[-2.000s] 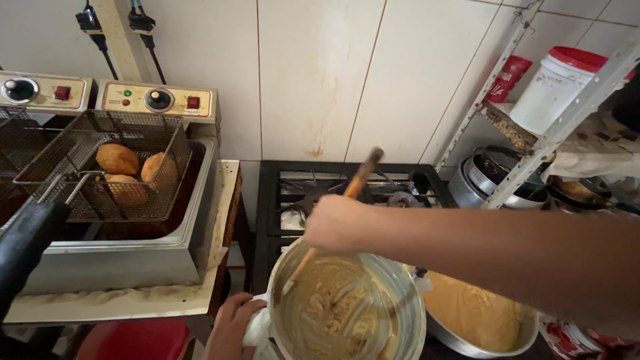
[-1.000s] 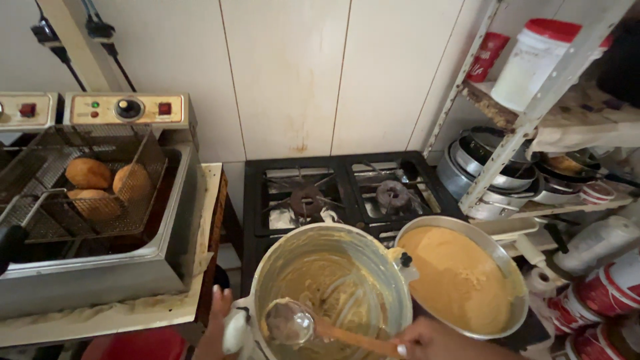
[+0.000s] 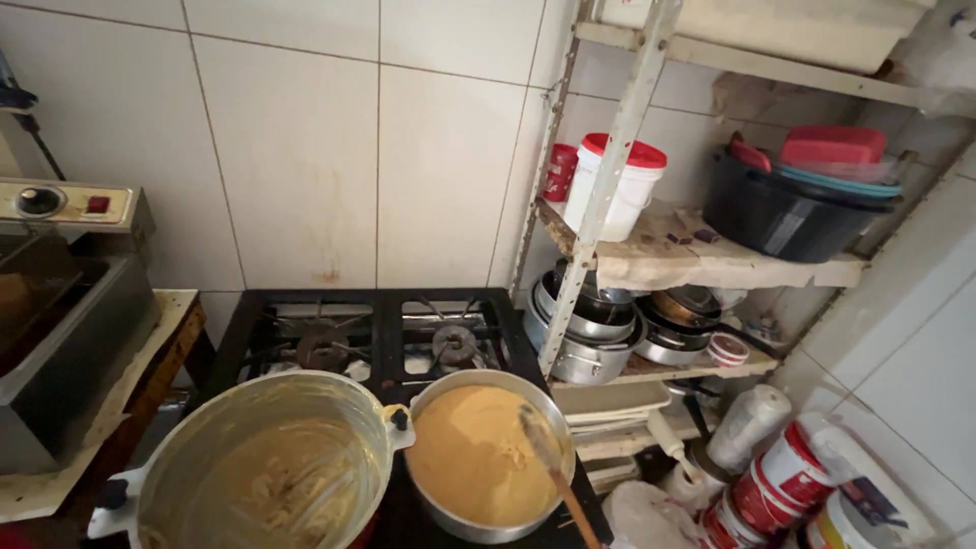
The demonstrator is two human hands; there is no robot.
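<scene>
Neither of my hands shows in the head view. A large metal pot (image 3: 263, 473) with a creamy coating on its walls and thick batter-like residue at the bottom stands at the front left of the black gas stove (image 3: 387, 305). Close on its right is a smaller metal pot (image 3: 488, 457) holding a smooth orange-tan mixture. A wooden spoon (image 3: 568, 496) rests with its coated head in that mixture, its handle running over the near right rim and down out of the frame. Whether a hand holds the handle is hidden.
On the left is a steel deep fryer (image 3: 84, 343) on a worn table (image 3: 164, 328). A metal shelf rack (image 3: 610, 183) stands close on the right, bearing a white bucket with a red lid (image 3: 619, 187), a black tub (image 3: 793, 210) and stacked pots (image 3: 587, 328). Red-and-white buckets (image 3: 770, 488) stand below.
Both hands have left the view. The wooden spoon, over the large pot before, now lies in the smaller pot's mixture. The view has swung to the right.
</scene>
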